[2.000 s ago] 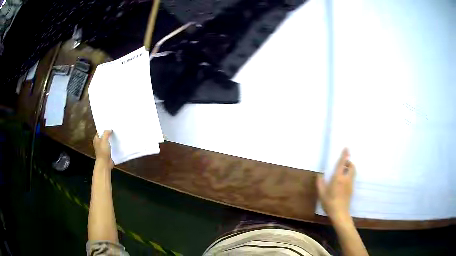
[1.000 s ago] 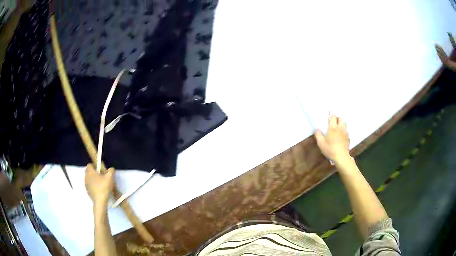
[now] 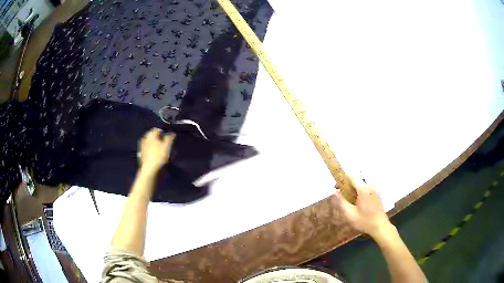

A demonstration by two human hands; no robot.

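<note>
My right hand (image 3: 362, 207) holds the near end of a long wooden ruler (image 3: 298, 105), which runs up and left across the white marker paper (image 3: 420, 99). A slim thing also shows at its fingers, too blurred to name. My left hand (image 3: 155, 149) is on the dark patterned fabric (image 3: 143, 61), over its dark folded part; the fingers are bent and blurred, and I cannot tell whether they grip cloth. Narrow white strips (image 3: 193, 126) lie on the fabric beside my left hand.
White paper sheets (image 3: 83, 221) lie at the lower left, with a dark slim thing on them. A calculator (image 3: 53, 232) and a clipboard page (image 3: 41, 251) are at the left edge. The brown table edge (image 3: 265, 237) curves along the front. Green floor with striped tape is at the right.
The ruler has passed from my left hand to my right and now lies over the white paper. My left hand has moved up and right onto the fabric. The white strips have shifted.
</note>
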